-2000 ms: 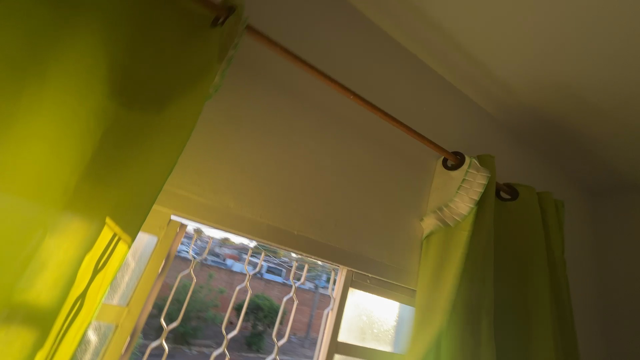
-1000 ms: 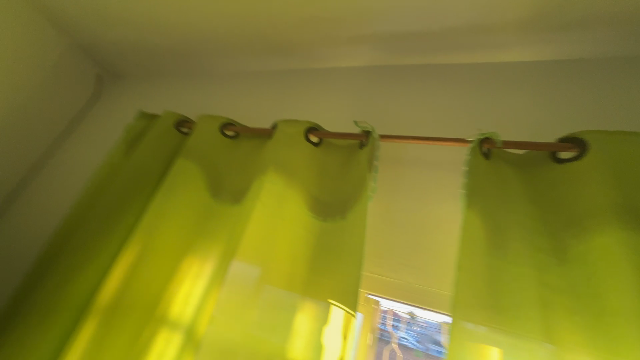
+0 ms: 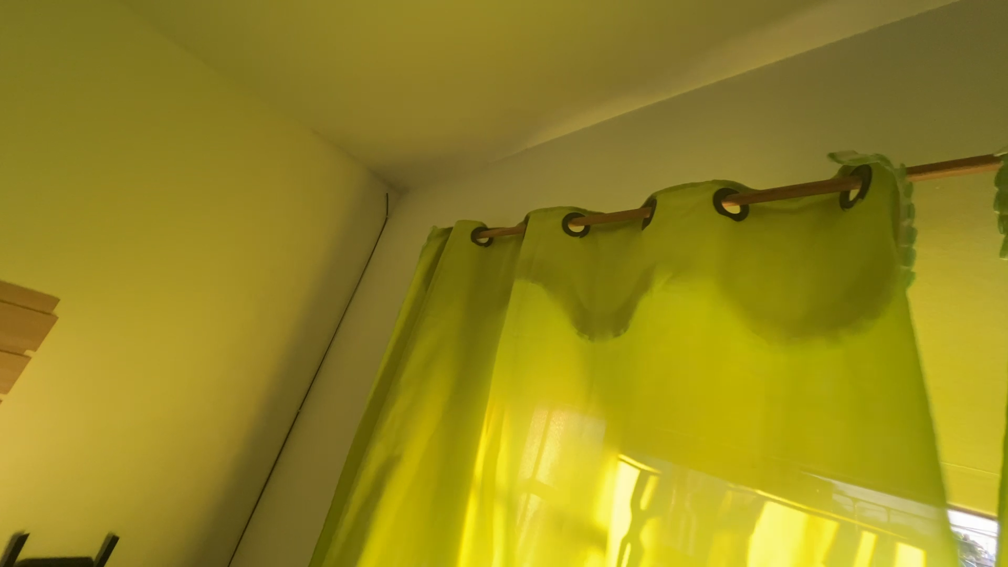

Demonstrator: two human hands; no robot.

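Neither my left hand nor my right hand shows in the head view. A green curtain [image 3: 709, 378] hangs by dark ring eyelets [image 3: 731, 203] from a wooden curtain rod [image 3: 795, 191]. Its fabric is spread over the window, and light and the shapes of the window frame show through it. The curtain's right edge has a ruffled trim [image 3: 907, 228]. At the far right border, a narrow strip of a second green curtain [image 3: 1002, 205] hangs on the same rod.
A thin dark cable [image 3: 299, 409] runs down near the wall corner. Wooden slats [image 3: 24, 323] are at the left edge, above a dark object with two upright ends [image 3: 63, 561] at lower left. A sliver of window [image 3: 975, 535] shows at lower right.
The view has swung far to the left, from the barred window and the gap between the curtains to the left curtain and the room corner.
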